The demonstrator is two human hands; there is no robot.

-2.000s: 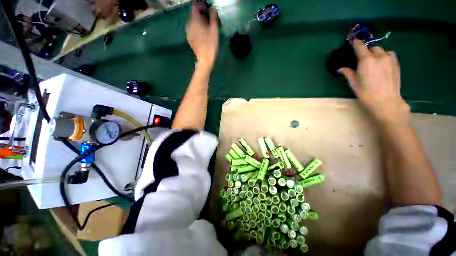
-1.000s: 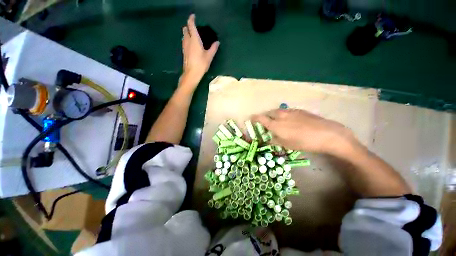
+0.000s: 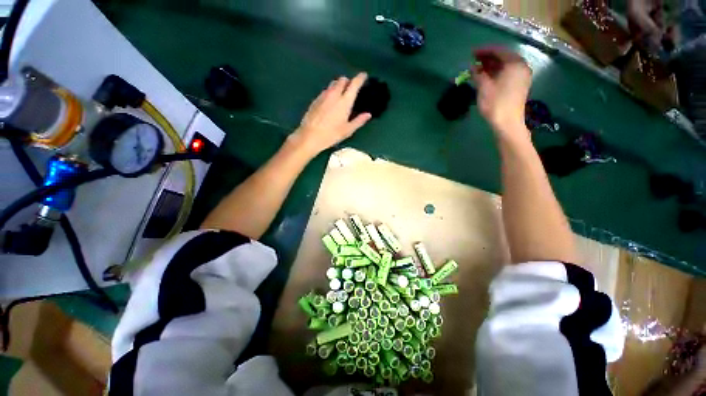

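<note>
My left hand [image 3: 331, 117] is on the green belt with its thumb and fingers around the near side of a black housing [image 3: 373, 97]. My right hand [image 3: 503, 87] is over the belt, blurred, with its fingers curled. A small green battery [image 3: 463, 77] shows at its fingertips, just above another black housing [image 3: 455, 102]; whether they touch is unclear. Reddish strands, perhaps lead wires, show among the fingers. A large pile of green batteries [image 3: 379, 309] lies on the cardboard mat [image 3: 476, 232], many with round ends up.
More dark housings lie on the belt [image 3: 286, 54], at left [image 3: 224, 85], at the far side [image 3: 408, 37] and at right [image 3: 569, 157]. A white machine [image 3: 85, 247] with gauge and hoses stands at left. Another person's hand [image 3: 650, 27] is at top right, near cartons.
My right hand has moved from the battery pile out over the belt, now with a green battery. My left hand stays around a black housing. The camera view has turned and shifted.
</note>
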